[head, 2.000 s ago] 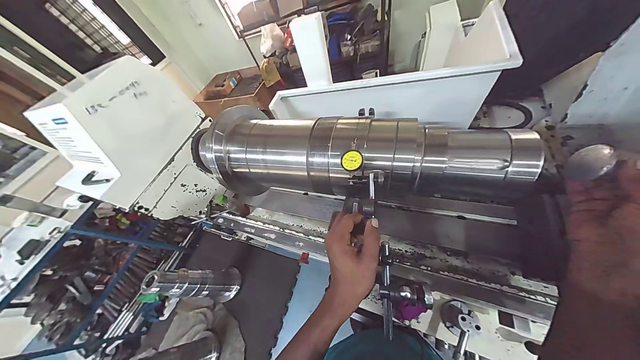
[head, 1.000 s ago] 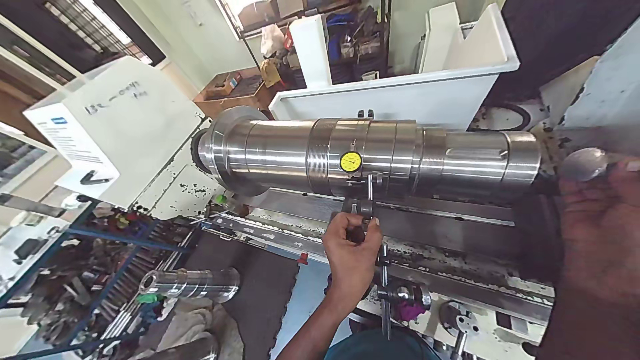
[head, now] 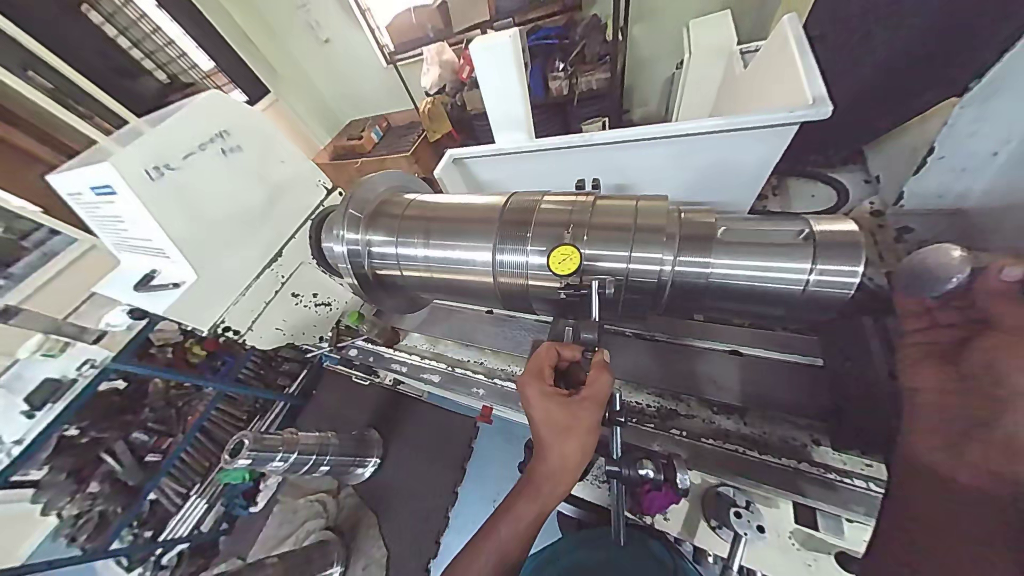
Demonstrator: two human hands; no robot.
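A large turned steel shaft lies across a lathe, with a flange at its left end and a keyway near its right. A yellow-faced dial indicator stands against its middle, carried on a small clamp and rod. Below the indicator, my left hand pinches a dark knob of the indicator's holder between thumb and fingers. My right hand, blurred at the right edge, is at a rounded shiny metal knob beyond the shaft's right end; how firmly it grips cannot be told.
The white headstock stands at the left. Behind the shaft is a white tray guard. A smaller steel shaft rests on cloth at lower left, beside a blue rack of tools. A vertical lever rod and handwheel hub are in front.
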